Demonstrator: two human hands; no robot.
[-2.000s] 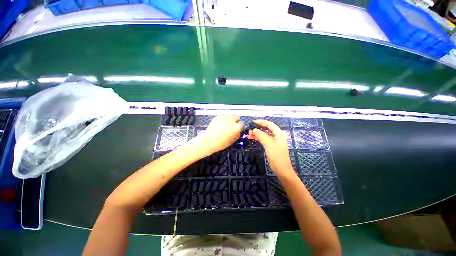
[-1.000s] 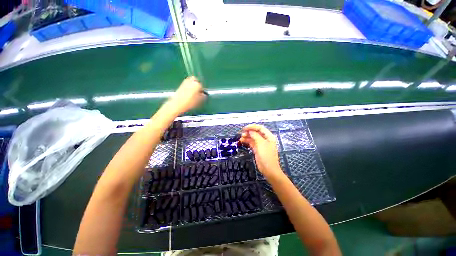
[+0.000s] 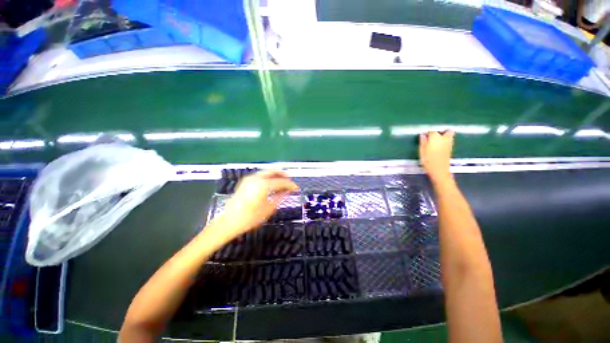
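Observation:
The compartment tray (image 3: 378,234) lies in front of me on the dark surface. Black pieces (image 3: 329,239) lie in slanted rows in its left and middle pockets, and small black parts (image 3: 324,205) lie loose in one upper pocket. My left hand (image 3: 257,195) is over the tray's upper left pockets, slightly blurred, fingers curled; whether it holds a part is hidden. My right hand (image 3: 437,144) reaches past the white rail onto the green belt, fingertips down; what is under them is hidden.
A crumpled clear bag (image 3: 93,201) lies left of the tray, above a dark slab with a pale edge (image 3: 49,298). The green belt (image 3: 334,100) runs beyond the white rail (image 3: 374,165). Blue crates (image 3: 532,43) and a black rectangle (image 3: 385,42) are across it.
My left hand has come back from the belt to the tray's upper left. My right hand has moved from the tray out to the right, onto the belt. The view has shifted.

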